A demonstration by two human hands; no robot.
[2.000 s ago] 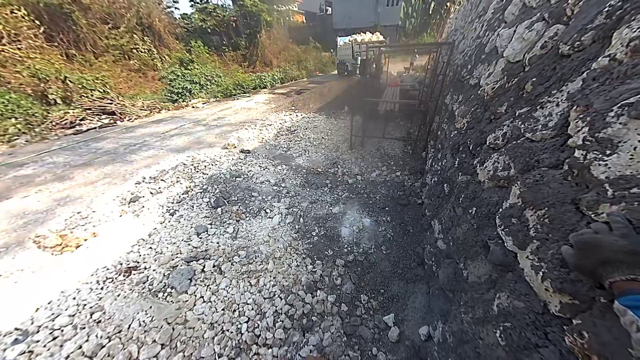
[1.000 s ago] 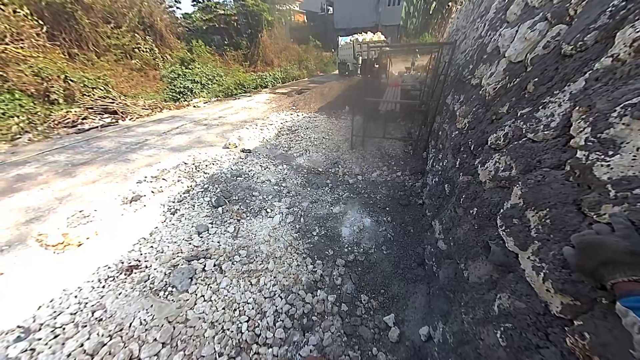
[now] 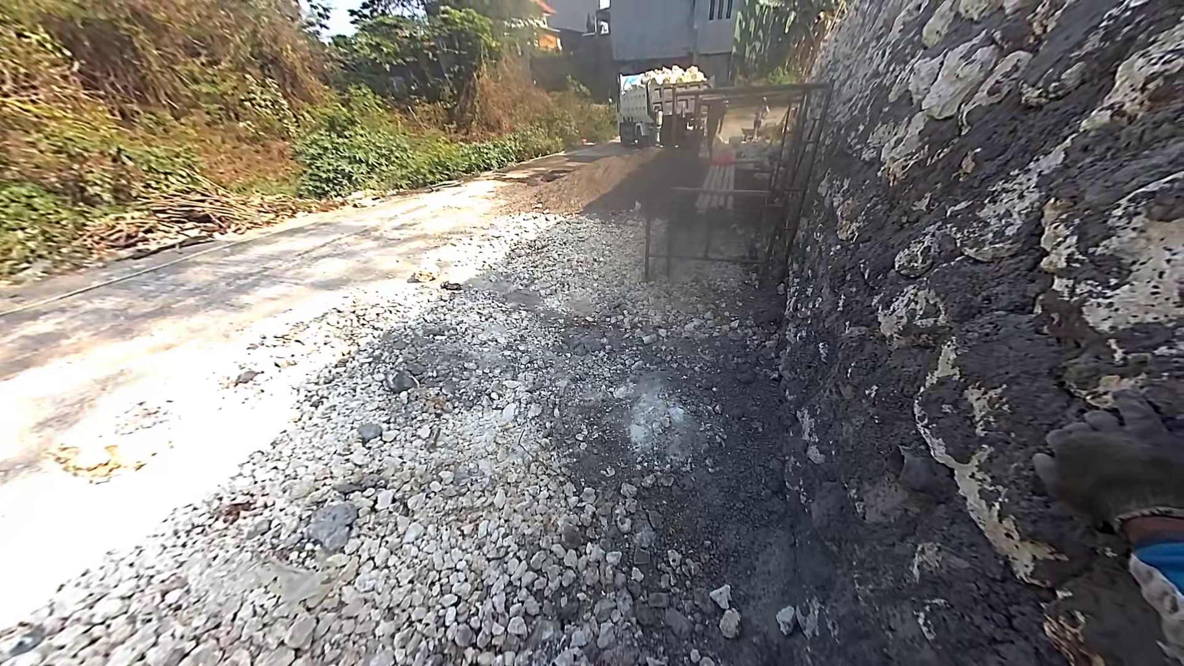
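My right hand (image 3: pixel 1115 460), in a dirty grey work glove with a blue and white sleeve behind it, rests against the rough stone wall (image 3: pixel 1008 305) at the right edge of the head view. Its fingers are spread over dark mortar and no tool shows in it. Grey mortar fills the joints between pale, uneven stones. My left hand is out of the picture. Whitish crushed stone (image 3: pixel 444 546) covers the ground at the foot of the wall.
A rusty metal scaffold frame (image 3: pixel 708 190) stands beside the wall farther along. Behind it is a truck (image 3: pixel 638 106) loaded with pale stones, near a brown gravel heap (image 3: pixel 592 176). A paved road (image 3: pixel 139 305) runs along the left, bordered by bushes (image 3: pixel 370 148) and dry branches.
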